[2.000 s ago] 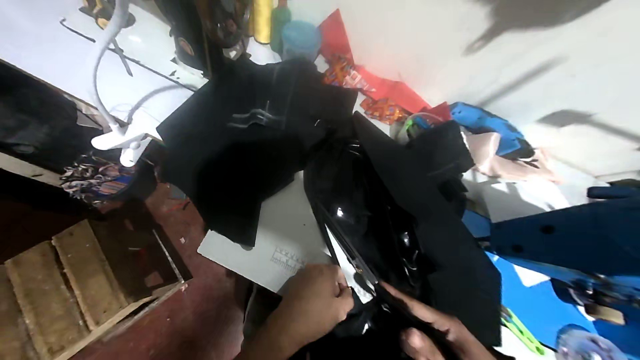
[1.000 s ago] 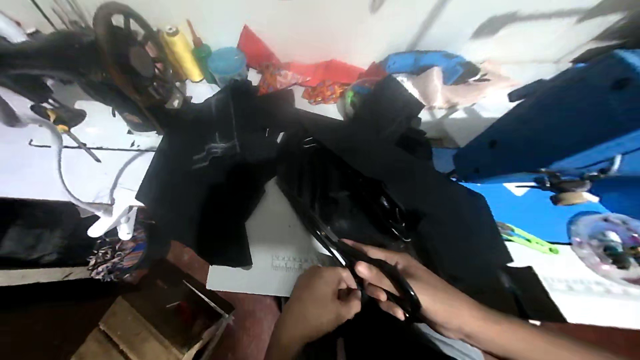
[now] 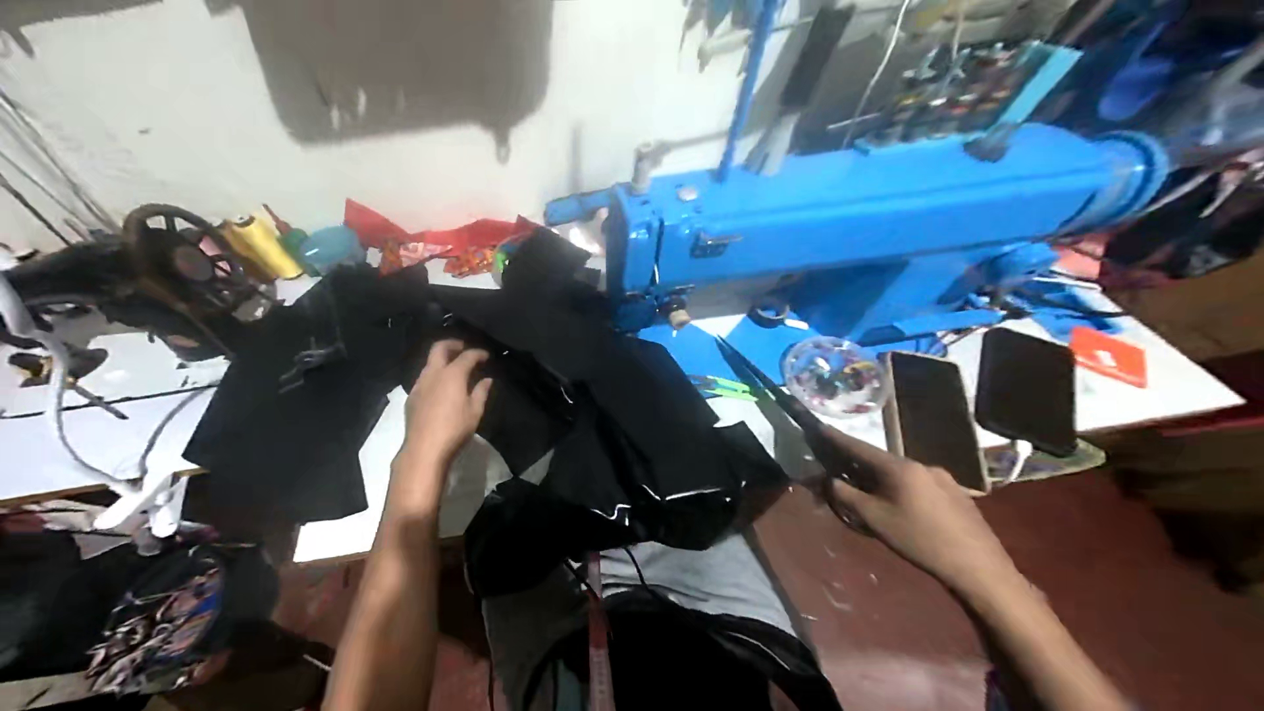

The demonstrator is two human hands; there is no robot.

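Black fabric (image 3: 632, 395) lies bunched over the white table and hangs over its front edge toward my lap. My left hand (image 3: 444, 395) rests on the fabric's left part, fingers apart and bent; whether it pinches any cloth is unclear. A pair of black-handled scissors (image 3: 780, 395) is in my right hand (image 3: 889, 499), to the right of the fabric, with blades pointing up and left toward the blue sewing machine. Flat black fabric pieces (image 3: 286, 425) with pale marks lie left of my left hand.
A blue sewing machine (image 3: 869, 217) stands at the right back, a black one with a handwheel (image 3: 183, 262) at the left. Near the scissors are a clear round container (image 3: 836, 375), green thread snips (image 3: 729, 387) and two phones (image 3: 938, 415) (image 3: 1027, 390). Below left sits a bin of scraps (image 3: 163, 622).
The scissors, at the black fabric one second ago, are now off to its right in my right hand. My left hand has moved up onto the fabric. The view has swung right.
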